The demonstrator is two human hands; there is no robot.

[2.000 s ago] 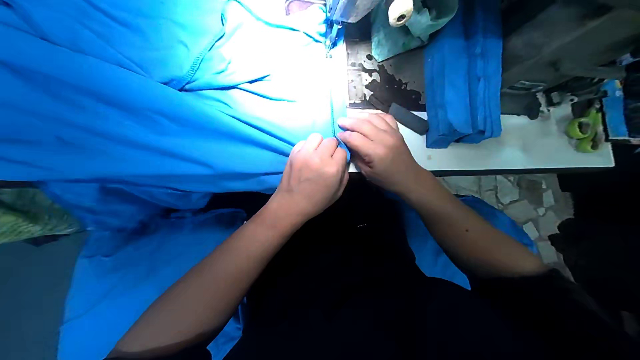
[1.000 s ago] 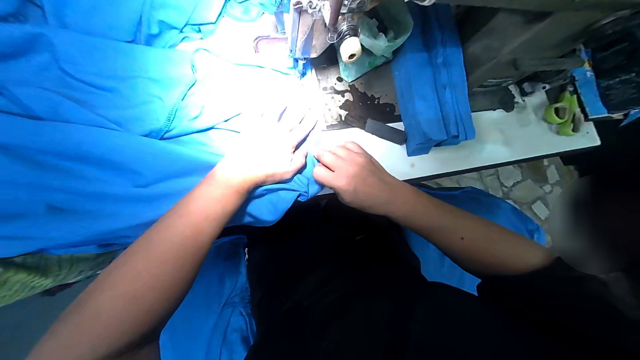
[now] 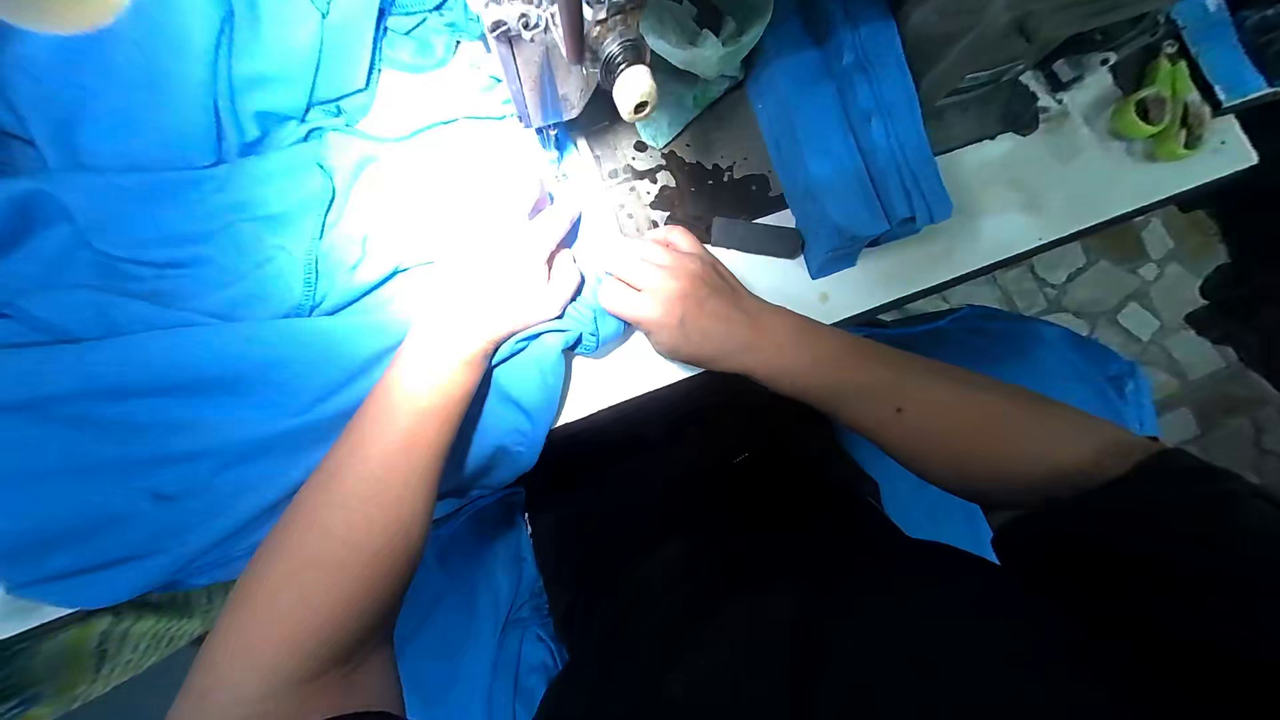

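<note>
Blue fabric (image 3: 180, 420) with stitched seams spreads over the left of the sewing table and hangs past its front edge. Its part by the sewing machine's needle area (image 3: 552, 140) is washed out by bright light. My left hand (image 3: 510, 275) lies on the cloth just below the needle area; glare hides most of its fingers, so its hold cannot be told. Close beside it, my right hand (image 3: 665, 290) has its fingers closed on the fabric's right edge. The machine head (image 3: 540, 60) stands above both hands.
Folded blue fabric pieces (image 3: 850, 140) lie to the right, beside a dark block (image 3: 757, 238). A greenish plastic bag (image 3: 705, 50) sits next to the machine. Green-handled scissors (image 3: 1165, 110) rest near the table's right end. More blue cloth (image 3: 1030, 370) hangs below the table edge.
My left hand has gone from bunched at the table's front edge to lying farther up on the cloth, toward the needle. My right hand stays at the fabric's edge. The view has shifted.
</note>
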